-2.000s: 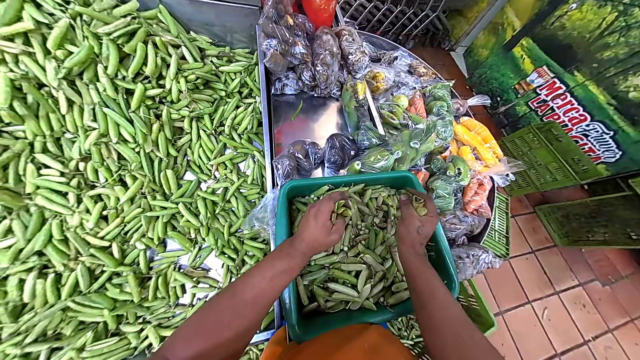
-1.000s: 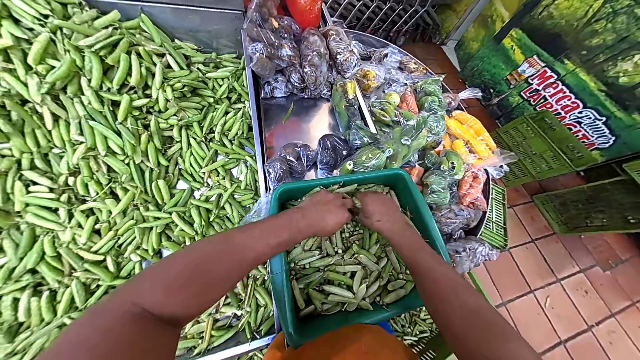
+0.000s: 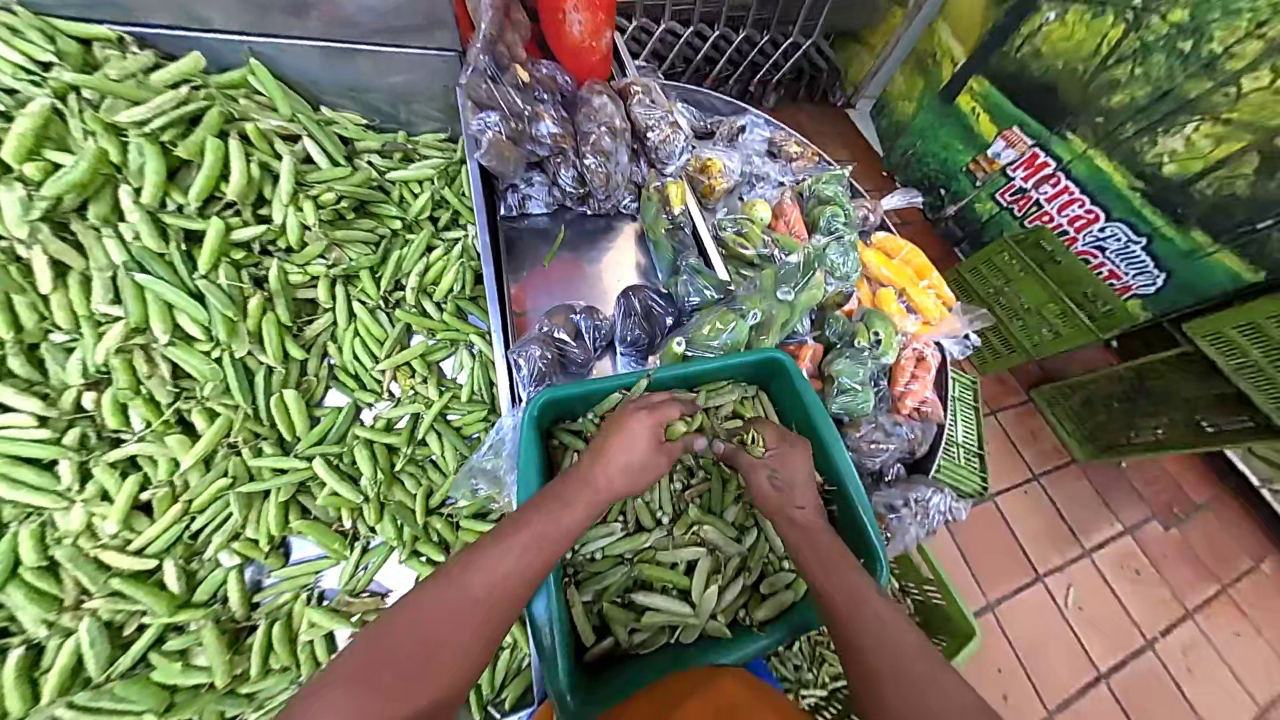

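Both hands are over a green plastic bin (image 3: 868,500) that holds many pea pods (image 3: 690,570). My left hand (image 3: 640,440) has its fingers closed on a few green pods near the bin's far side. Just to its right, my right hand (image 3: 775,470) holds some pods between thumb and fingers. The thumbs nearly meet; whether they touch is hard to tell. A broad heap of green pea pods (image 3: 200,400) lies on the metal display at the left.
Beyond the bin, a metal tray (image 3: 580,255) bears bagged vegetables, among them yellow ones (image 3: 905,280) and carrots (image 3: 915,380). A metal divider (image 3: 487,260) edges the pod heap. Green crates (image 3: 1150,405) stand at right over the tiled floor (image 3: 1090,590). A printed banner (image 3: 1080,180) is behind.
My hands were apart at the bin's two sides, then came together near its far edge. Now they are slightly apart, with green pods showing in the fingers.
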